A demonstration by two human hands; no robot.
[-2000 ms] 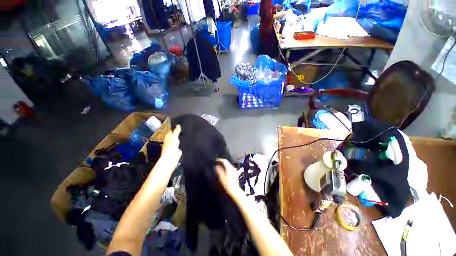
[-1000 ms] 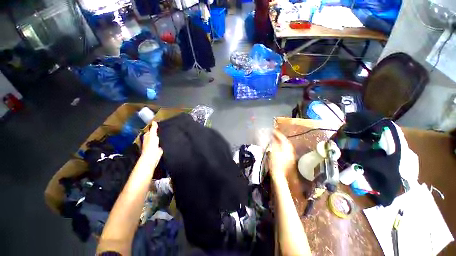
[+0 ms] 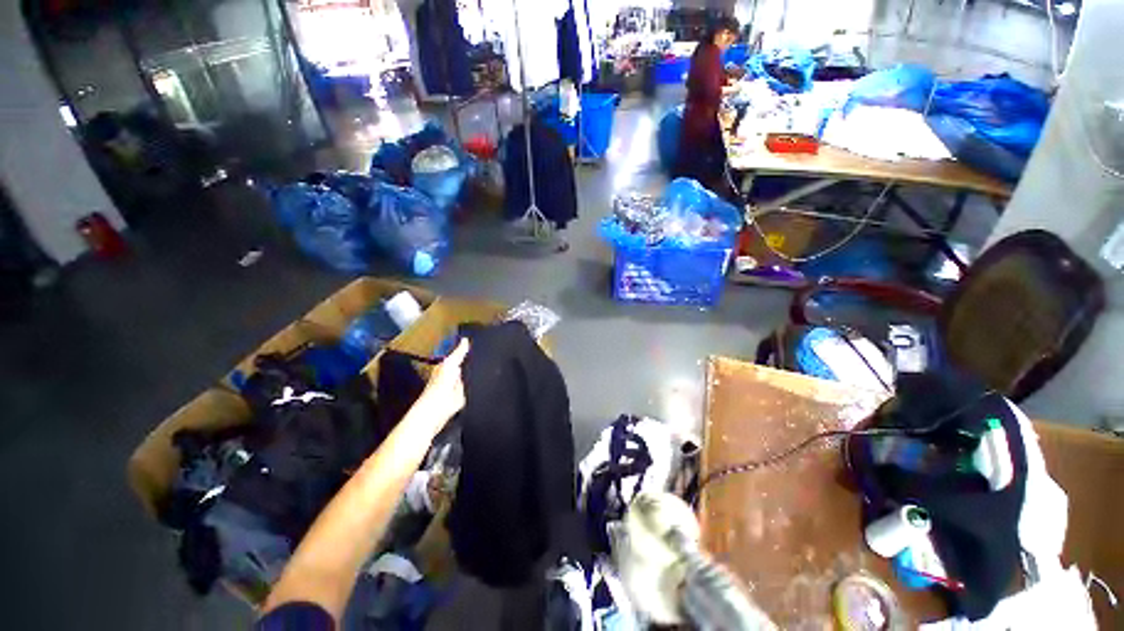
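Observation:
My left hand (image 3: 446, 385) pinches the upper left edge of a black garment (image 3: 512, 456), which hangs down left of the brown table (image 3: 777, 493). My right hand does not show. A blurred corded tool (image 3: 672, 561) with a cream rounded head and grey body is in the air at the bottom, just right of the garment and over the table's left edge. Its lower end runs towards the bottom edge; whatever holds it cannot be seen.
Open cardboard boxes (image 3: 158, 459) of dark cloth stand left. On the table are a yellow tape ring (image 3: 863, 604), a white spool (image 3: 897, 531), black cloth (image 3: 918, 450) and white sheets. A chair (image 3: 1023, 314), blue crate (image 3: 669, 274) and a person (image 3: 705, 111) are beyond.
The tool has left its place on the table and moved left towards the garment. My right hand, earlier over the table edge, is out of sight. My left hand still holds the garment.

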